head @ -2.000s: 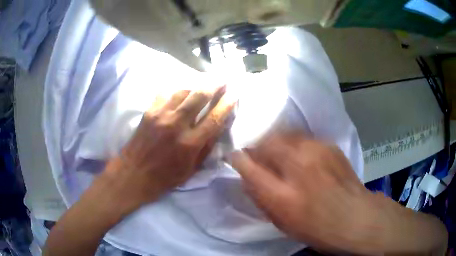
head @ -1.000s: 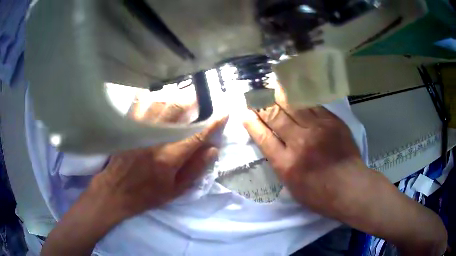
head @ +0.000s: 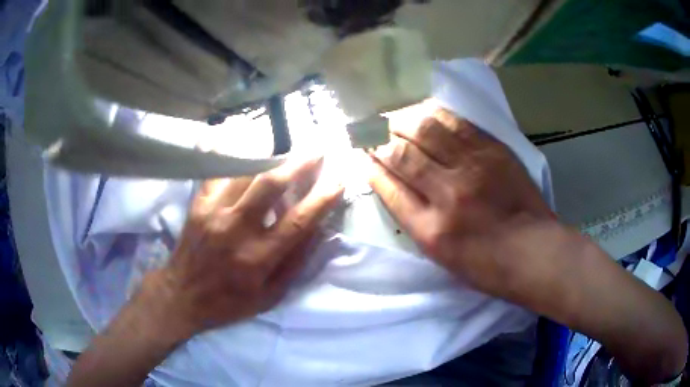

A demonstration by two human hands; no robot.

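Observation:
A white garment piece (head: 363,310) lies over the table under both my hands. My left hand (head: 242,234) lies on the cloth left of the needle area, fingers spread, with its fingertips in the glare. My right hand (head: 469,196) presses on the cloth to the right, with its index fingertip close to the left one. The cream sewing machine head (head: 250,45) stands above. A pale block (head: 368,131) hangs by the needle area. The needle and presser foot are lost in the white glare.
A green panel with a lit display (head: 598,34) is at the top right. The pale table (head: 628,174) has a printed ruler (head: 624,215) at right. Dark cables run down the right side. Blue and white cloth shows beyond the table edge at lower right.
Compared with one second ago, the machine head sits higher and further left in view. The left fingers have moved up. Cloth now covers most of the ruler gap between the hands.

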